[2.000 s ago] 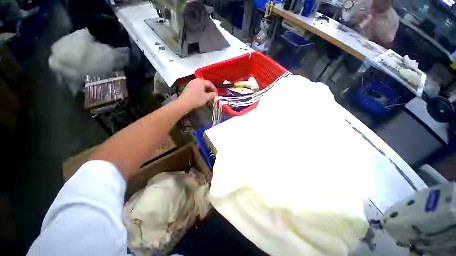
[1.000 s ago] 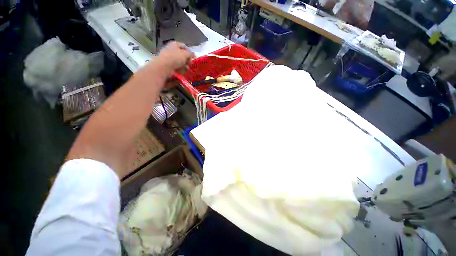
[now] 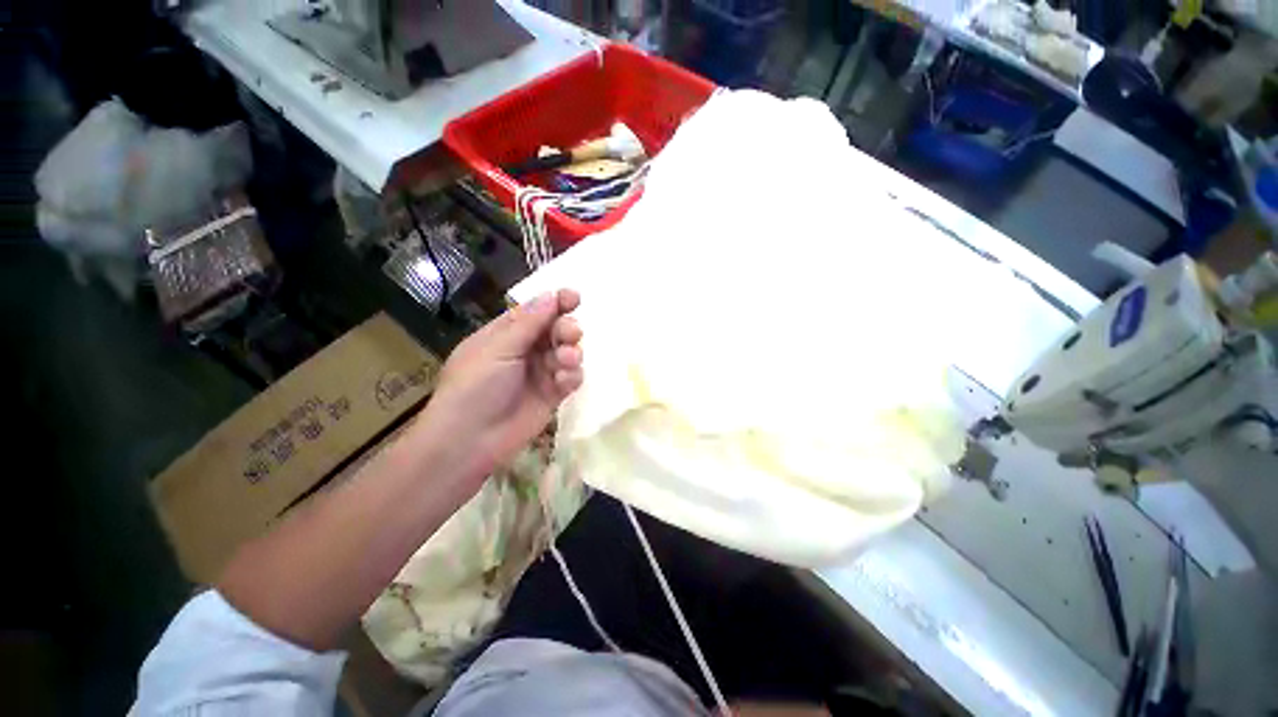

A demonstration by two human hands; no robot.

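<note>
A large cream cloth (image 3: 785,294) lies bunched over the table and hangs at its near edge, its upper part washed out by glare. My left hand (image 3: 512,367) is in front of the cloth's left side, fingers curled on a thin white cord (image 3: 575,591). The cord hangs below the hand towards my lap. Another pale strand (image 3: 670,595) runs from under the cloth to the bottom edge. A sliver of skin there (image 3: 778,710) seems to be my right hand, cut off, so its grip is hidden.
A red basket (image 3: 477,140) holds small tools, with white cords over its rim. The sewing machine head (image 3: 1121,350) is at right, with dark tweezers (image 3: 1104,577) and scissors (image 3: 1156,651) nearby. A cardboard box (image 3: 301,434) and cream pieces (image 3: 470,560) are at lower left.
My left hand has moved from the basket's far left corner down towards me, drawing cord with it. The view has shifted, and strands now show over my lap.
</note>
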